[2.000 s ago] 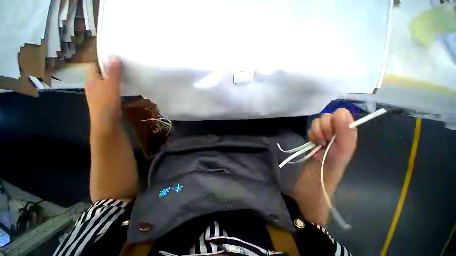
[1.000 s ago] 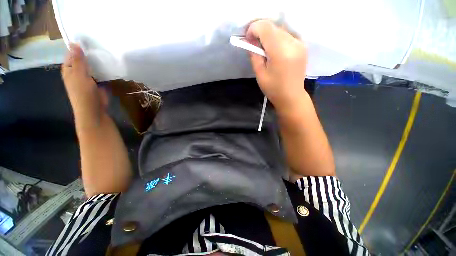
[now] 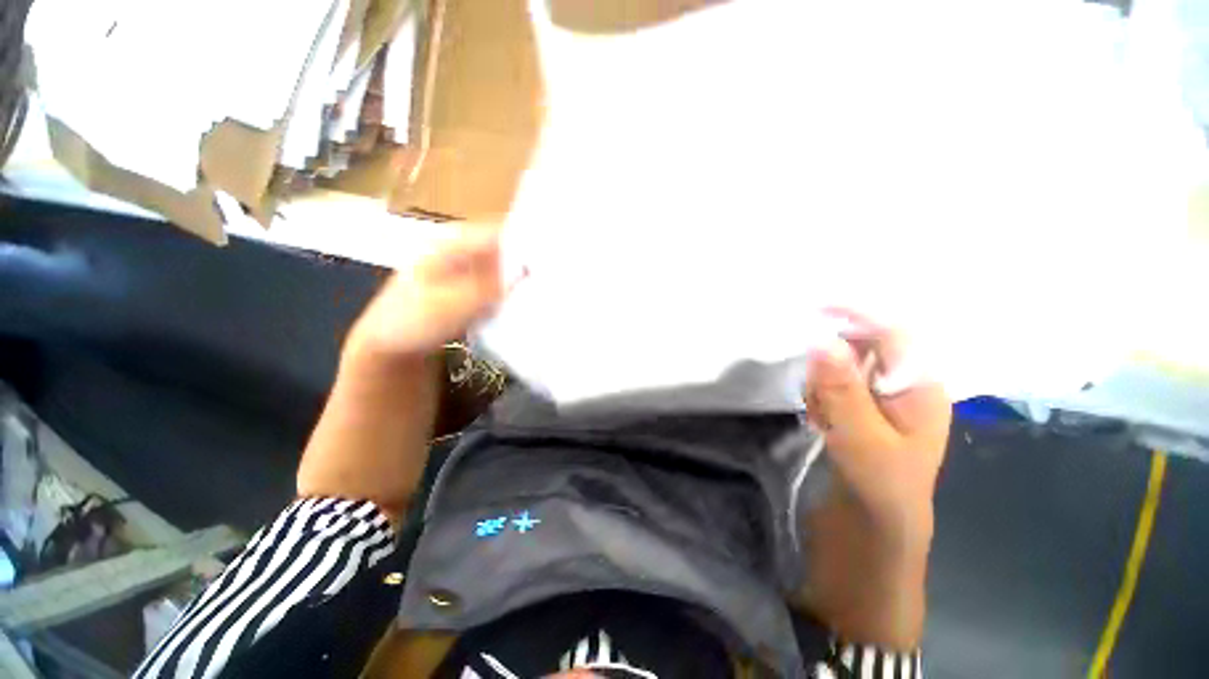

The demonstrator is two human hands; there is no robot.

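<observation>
A large panel lies in front of me with its bright white backing (image 3: pixel 743 199) up, overexposed, its near edge hanging over the table edge above my apron. My left hand (image 3: pixel 444 292) grips the panel's left edge, blurred, fingers partly hidden. My right hand (image 3: pixel 875 411) pinches the panel's near edge right of centre. A thin pale strip (image 3: pixel 800 484) hangs below my right hand, blurred; whether other strips are in that hand cannot be told.
Stacked panel pieces (image 3: pixel 351 100) with layered brown and white edges fan out at the left, beside a brown panel face (image 3: pixel 477 120). Pale curls (image 3: pixel 471 369) show below the table edge near my left wrist. A yellow line (image 3: pixel 1134 570) crosses the dark floor at the right.
The panel has shifted right and its left edge is lifted, showing brown beneath. My right hand has moved from the panel's middle to its near edge. The small pale label is no longer visible.
</observation>
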